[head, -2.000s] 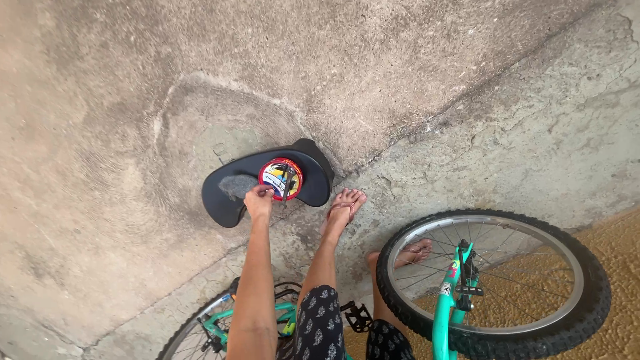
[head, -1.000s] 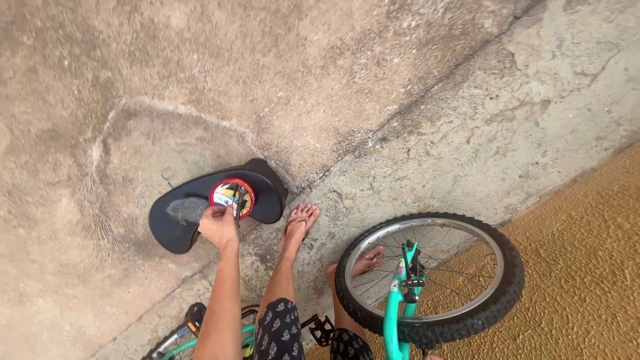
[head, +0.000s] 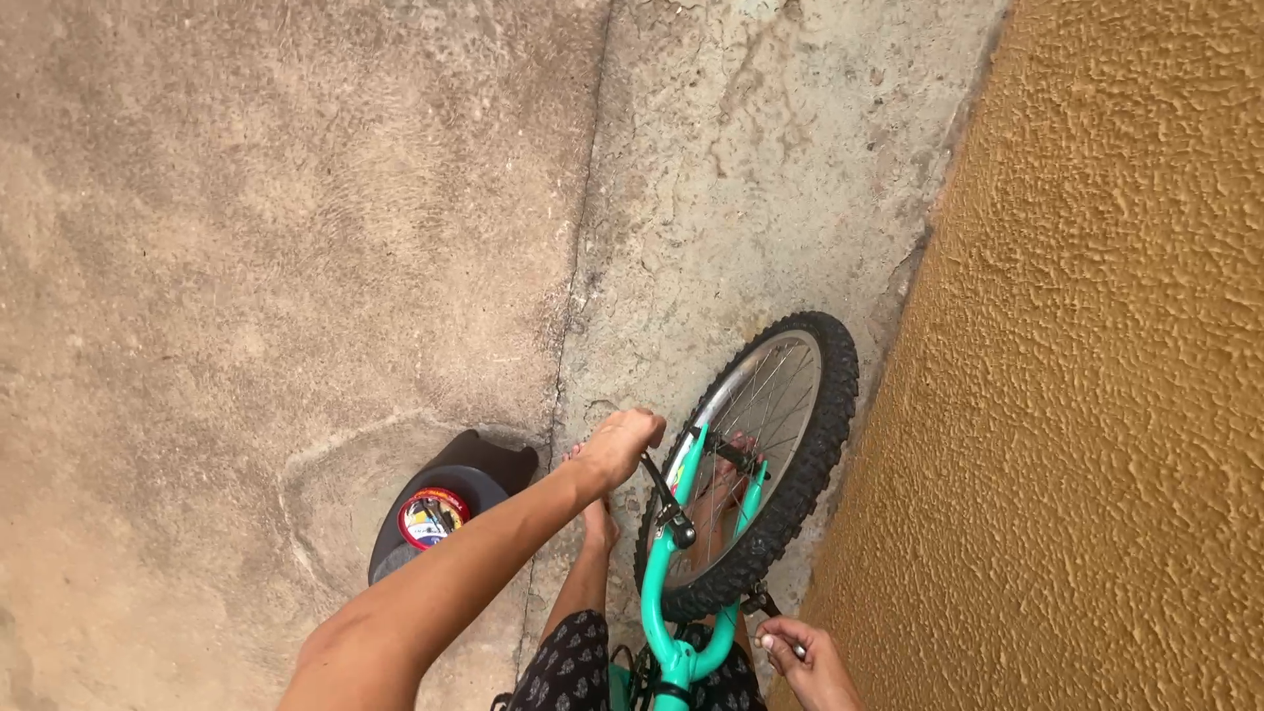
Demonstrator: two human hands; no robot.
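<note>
My left hand [head: 622, 444] has its fingers curled at the upper end of a slim black piece [head: 656, 480], which meets the black brake [head: 679, 531] on the left leg of the turquoise bicycle fork [head: 654, 592]. Whether this piece is a tool or the brake's own arm is unclear. My right hand [head: 805, 660], low on the right, pinches a small dark metal part [head: 798, 652] just below the other brake arm [head: 758, 600]. Between the fork legs sits the front wheel [head: 839, 415] with its knobbly black tyre.
A round red-rimmed container [head: 458, 502] with small items inside rests on a black plastic seat [head: 395, 538] at left. A textured ochre wall [head: 1086, 375] rises on the right. My bare feet and patterned shorts [head: 573, 662] are close to the wheel, on concrete ground [head: 296, 247].
My left hand has moved from the red-rimmed container to the bicycle's brake. My right hand has come into clear view. The wheel looks turned, and the view has shifted toward the wall.
</note>
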